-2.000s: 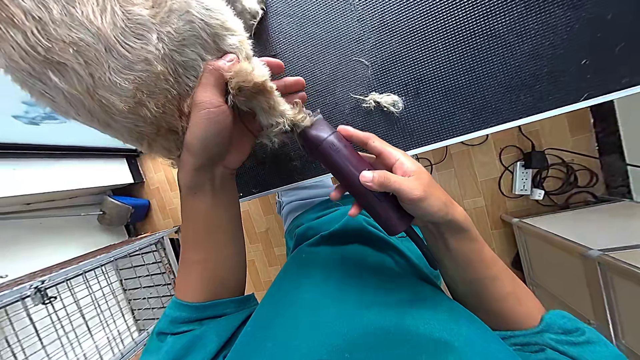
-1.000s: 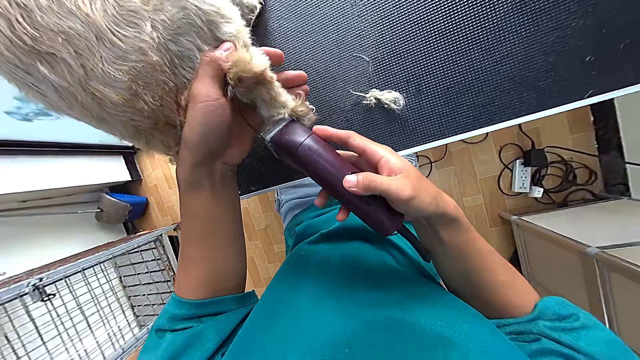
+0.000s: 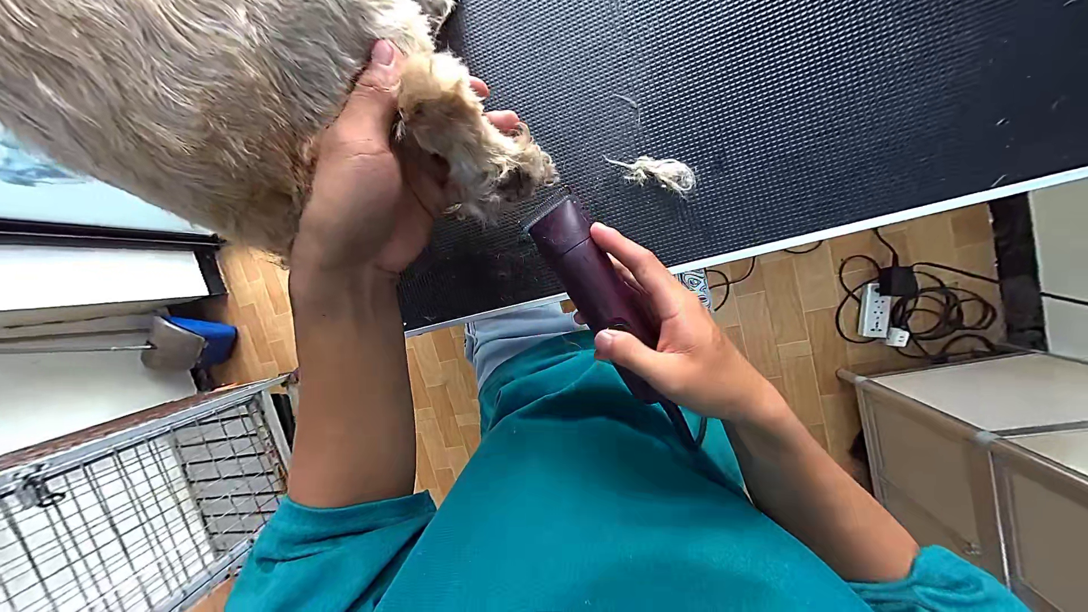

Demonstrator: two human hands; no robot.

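A dog with tan, wavy fur point(image 3: 178, 93) fills the upper left, its head not in view. My left hand point(image 3: 374, 178) is wrapped around the dog's leg point(image 3: 446, 119) from below, the thumb on the near side and fingertips showing behind it. The furry paw point(image 3: 518, 170) points right and down. My right hand point(image 3: 663, 319) grips a dark purple electric hair clipper point(image 3: 586, 272), thumb on its body. Its toothed blade point(image 3: 546, 211) is just below the paw; whether it touches the fur I cannot tell. A cord runs from the clipper's lower end.
The black textured grooming table point(image 3: 782, 110) has a pale edge and bears a tuft of cut fur point(image 3: 663, 173). A wire cage point(image 3: 144, 493) stands lower left, a blue dustpan-like thing point(image 3: 212, 340) above it. A power strip point(image 3: 874, 311) with tangled cables lies on the floor at right.
The clipper blade was at the paw's fur two seconds ago, then beneath the leg nearer my left palm. Now it has moved right, below the paw's tip. My left hand keeps its hold on the leg.
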